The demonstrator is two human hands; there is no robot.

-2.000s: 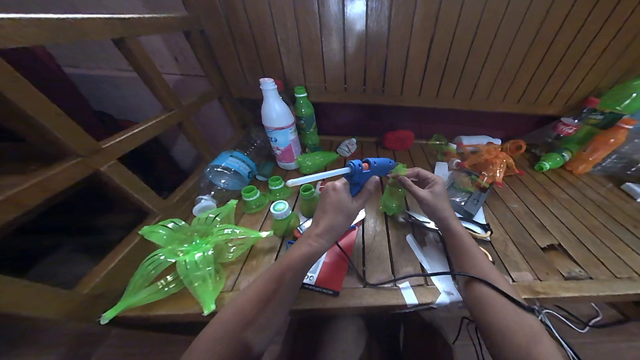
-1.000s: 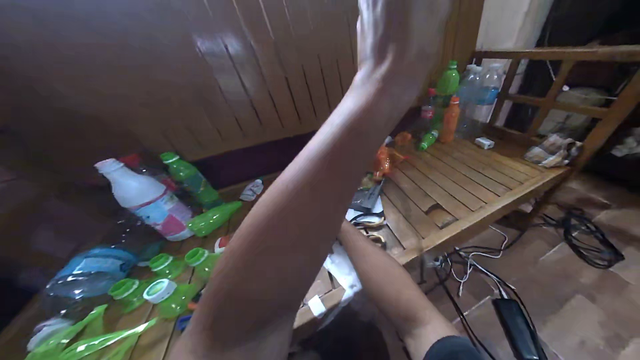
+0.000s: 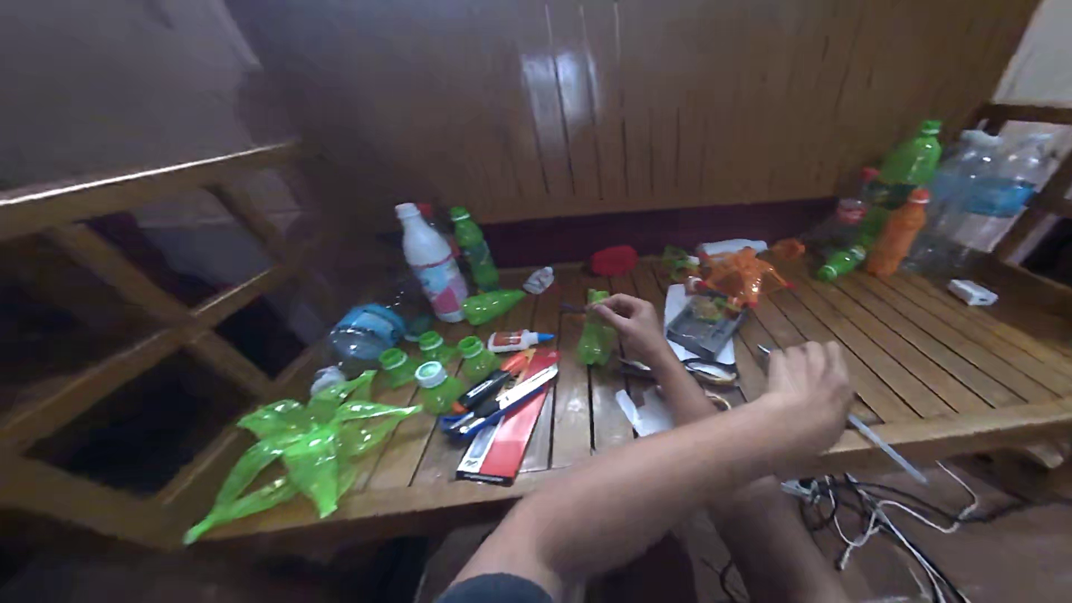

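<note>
My arms cross. My left hand (image 3: 808, 389) is closed at the right, over the bench's front part. A thin translucent stick (image 3: 888, 449) juts from its lower side and a small pointed tip (image 3: 763, 351) shows at its other side; what lies inside the fist is hidden. Near the middle, my right hand (image 3: 634, 322) pinches the upper end of a green plastic bottle piece (image 3: 595, 339). Left of it lie a white glue bottle with a blue tip (image 3: 519, 339), a utility knife (image 3: 486, 389) and a red-and-white packet (image 3: 512, 427).
Cut green bottle tops (image 3: 431, 345) stand on the slatted wooden bench (image 3: 569, 419), behind a green petal-shaped plastic piece (image 3: 314, 444). A white bottle (image 3: 433, 268) stands further back. An orange plastic piece (image 3: 744, 275), scissors (image 3: 710, 371) and upright bottles (image 3: 900, 234) are to the right; cables (image 3: 888, 511) lie below.
My left hand, raised high one second ago, is now low at the right. Two seconds ago it held a blue glue gun beside my right hand. The view has swung.
</note>
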